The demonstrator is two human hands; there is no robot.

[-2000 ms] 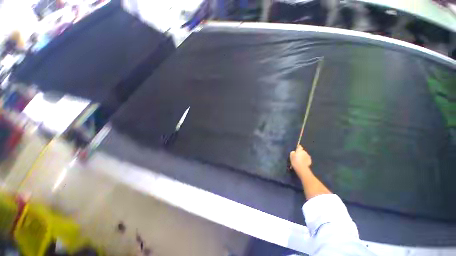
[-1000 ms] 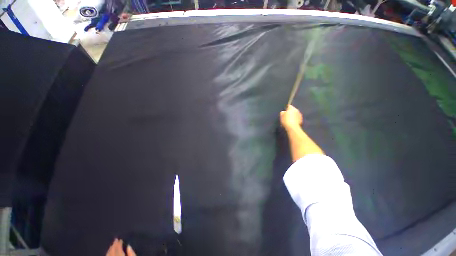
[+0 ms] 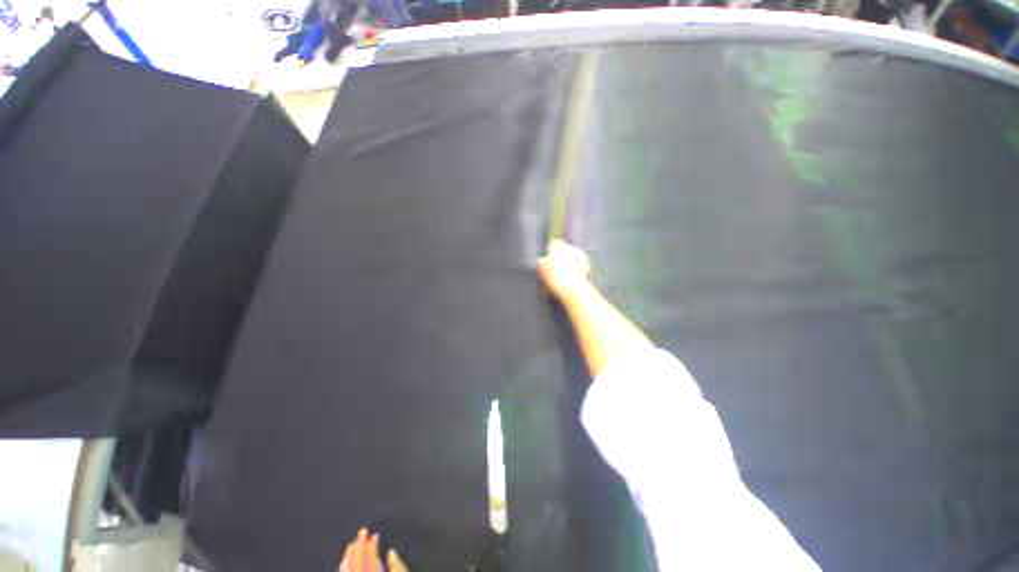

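Observation:
Black fabric (image 3: 380,313) lies spread over the long table, greenish where lit on the right. My right hand (image 3: 567,268) is closed on the near end of a long thin yardstick (image 3: 573,145), which lies across the fabric towards the far edge and is blurred. Soft folds run along its left side. Shears (image 3: 496,469) lie on the fabric at the bottom centre, pale blades pointing away and dark handles partly cut off. My left hand (image 3: 372,552) is at the bottom edge, only fingers showing, apart; the rest is cut off, with nothing seen in it.
More black cloth (image 3: 112,223) hangs over a raised support beyond the table's left end. The pale table edge rail (image 3: 670,25) runs along the far side. Blue and dark items (image 3: 318,34) are on the floor at the upper left. A pale cylindrical part (image 3: 132,550) stands at the lower left.
My right hand has swept the yardstick leftwards across the fabric, and the wrinkles near the far edge have flattened. The view has turned. My left hand has come into the bottom edge.

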